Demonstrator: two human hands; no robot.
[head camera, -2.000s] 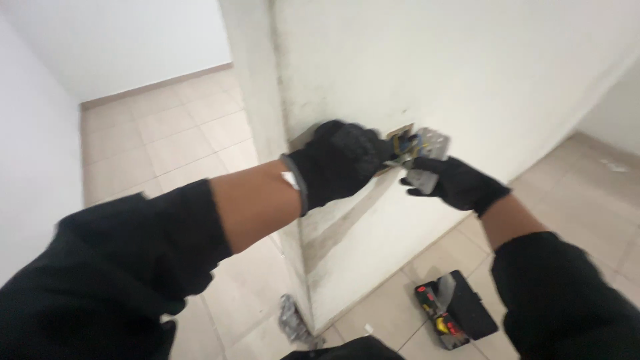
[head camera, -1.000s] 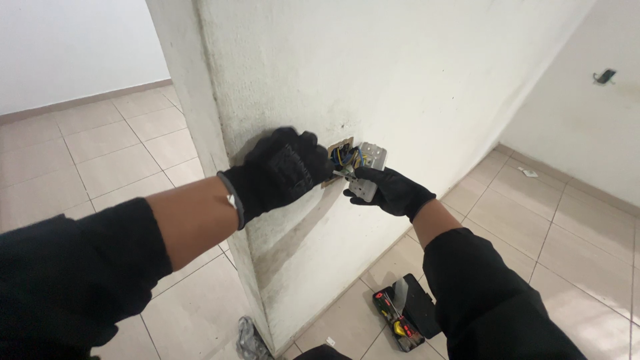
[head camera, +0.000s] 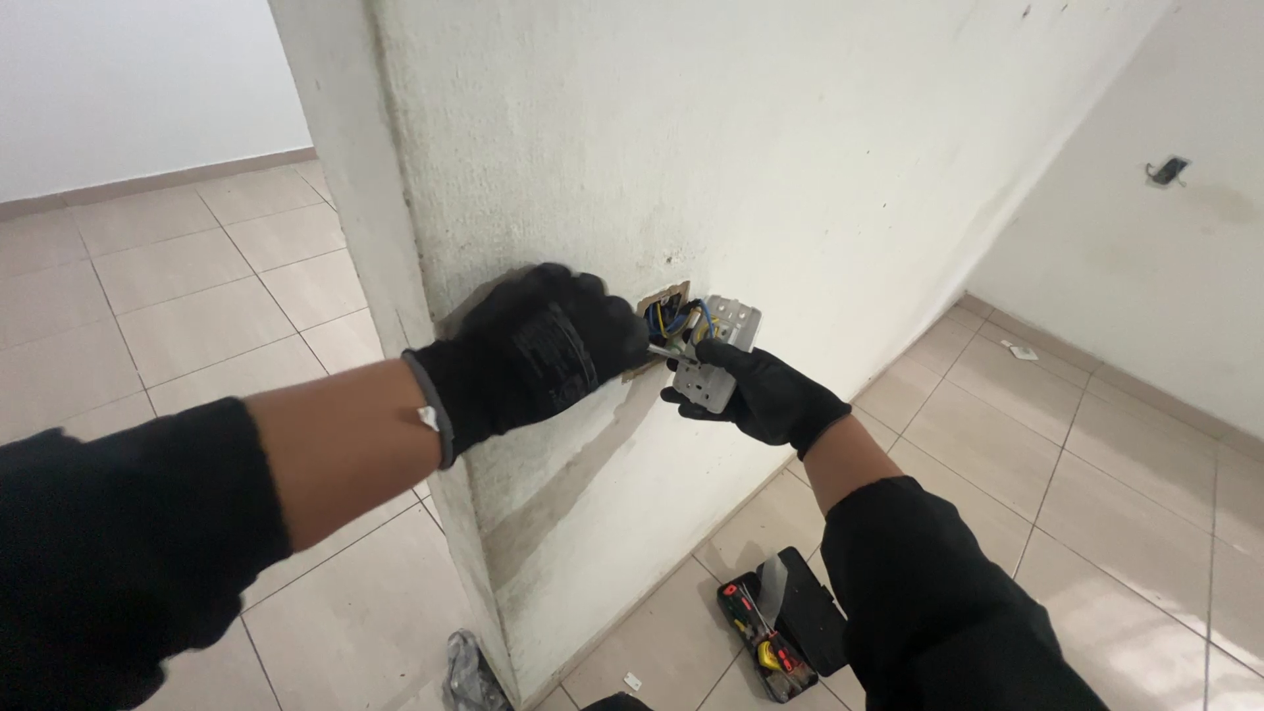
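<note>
My left hand (head camera: 553, 346), in a black work glove, is closed around a screwdriver, whose handle is mostly hidden. The metal shaft (head camera: 673, 354) points right, its tip at the back of a grey electrical outlet plate (head camera: 713, 387). My right hand (head camera: 770, 387), also gloved in black, grips this plate by its lower part, thumb on the near face. Blue, yellow and dark wires (head camera: 676, 318) run between the plate and an open wall box (head camera: 664, 296) just behind. The plate is off the wall, tilted.
On the tiled floor below, an open black toolbox (head camera: 767, 632) holds several hand tools. A crumpled plastic bag (head camera: 472, 676) lies by the wall's end (head camera: 395, 247). Another wall opening with wires (head camera: 1169, 172) is at the right. A white scrap (head camera: 1019, 351) lies near that wall.
The view has shifted, bringing the right-hand wall opening in. Both hands stay at the wall box, the plate still in my right hand.
</note>
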